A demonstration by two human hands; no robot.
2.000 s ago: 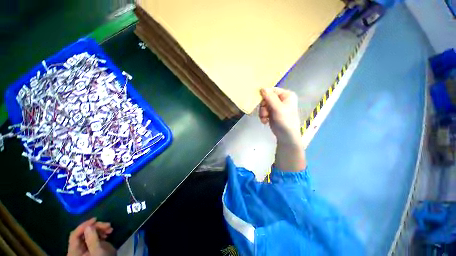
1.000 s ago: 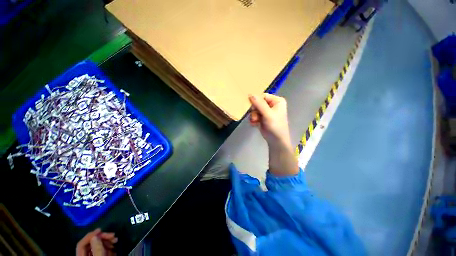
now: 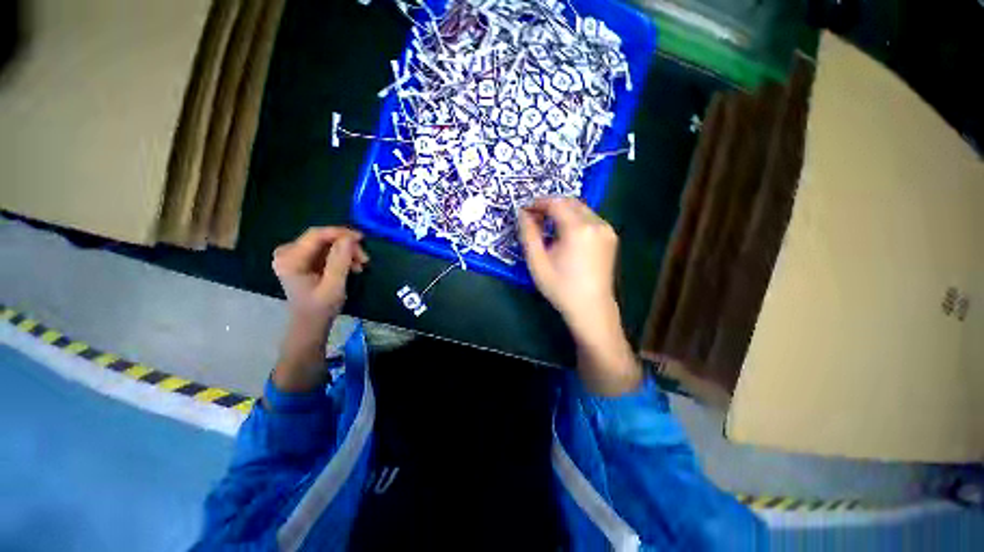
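Observation:
A blue tray (image 3: 372,205) heaped with white wired circuit boards (image 3: 507,119) lies on the dark green bench. My right hand (image 3: 566,253) is over the tray's near right part, thumb and fingertips close together at the heap's edge; whether a board is between them cannot be told. My left hand (image 3: 320,264) is left of the tray's near corner, over the bench edge, fingers curled with thumb near the fingertips; nothing shows in it. One loose wired board (image 3: 411,300) lies on the bench in front of the tray, between my hands.
Tan cardboard sheets (image 3: 92,108) are stacked at the left, and another stack (image 3: 863,270) with small dark print is at the right. A green strip (image 3: 718,52) runs behind the tray. Striped yellow-black tape (image 3: 140,374) crosses the floor below the bench.
The view has swung left, so the tray is now in the centre. My right hand has gone from the right cardboard's corner to the tray. My left hand now shows whole.

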